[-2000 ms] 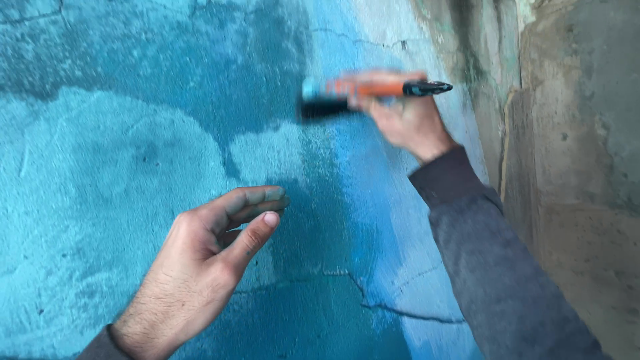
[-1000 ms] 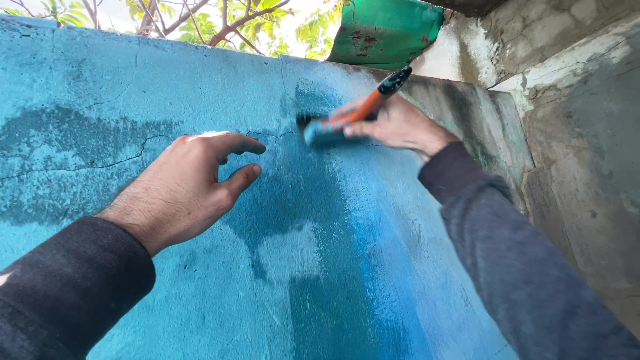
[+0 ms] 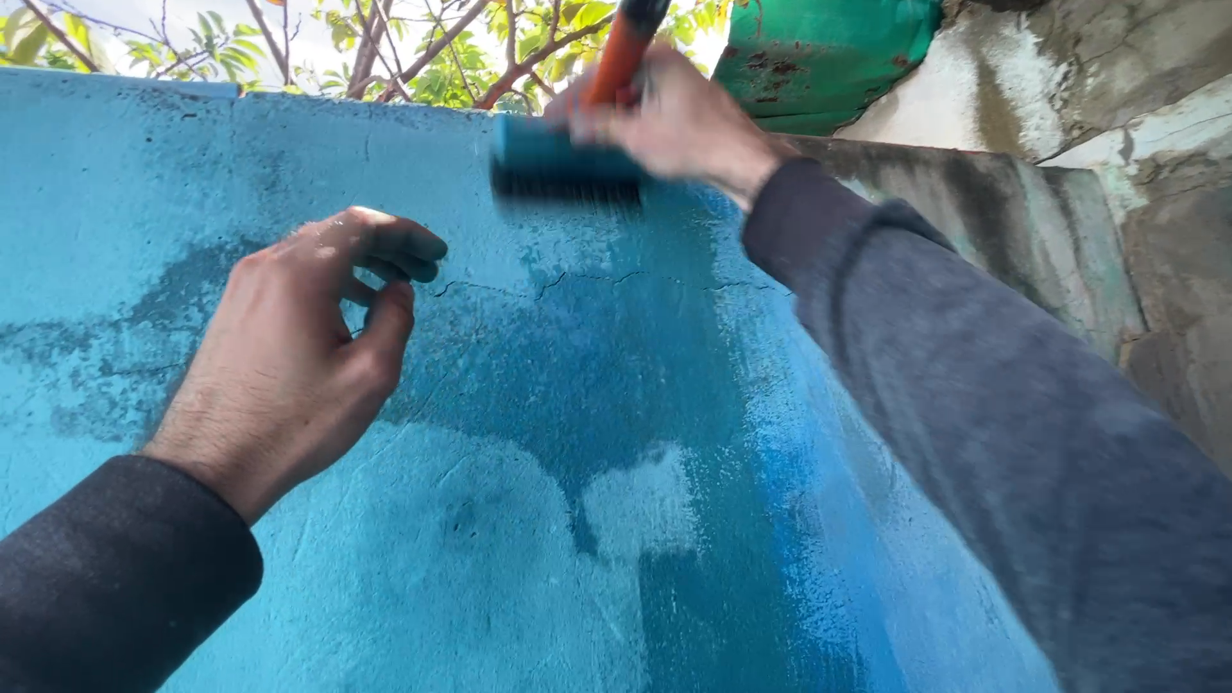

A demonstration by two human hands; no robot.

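My right hand [image 3: 664, 115] grips the orange and black handle of a wide paintbrush [image 3: 563, 159]. The brush has a blue-coated body and dark bristles, blurred, against the upper part of a blue painted wall [image 3: 385, 558] just below its top edge. My left hand [image 3: 298, 337] is raised before the wall, left of the brush and lower, with fingers curved, thumb apart and nothing held. Darker teal paint [image 3: 712, 481] runs down below the brush, beside a brighter blue band. A thin crack crosses the wall under the bristles.
A rusty green metal sheet [image 3: 828, 63] juts over the wall's top at right. Bare, stained concrete [image 3: 991, 231] adjoins the painted part, and a rough grey wall [image 3: 1193, 289] stands at far right. Branches with leaves [image 3: 452, 48] show beyond the top edge.
The brush in my right hand has gone up the wall to near its top edge, its handle now steeper. The view has tilted upward since the earliest frame. My left hand stays empty.
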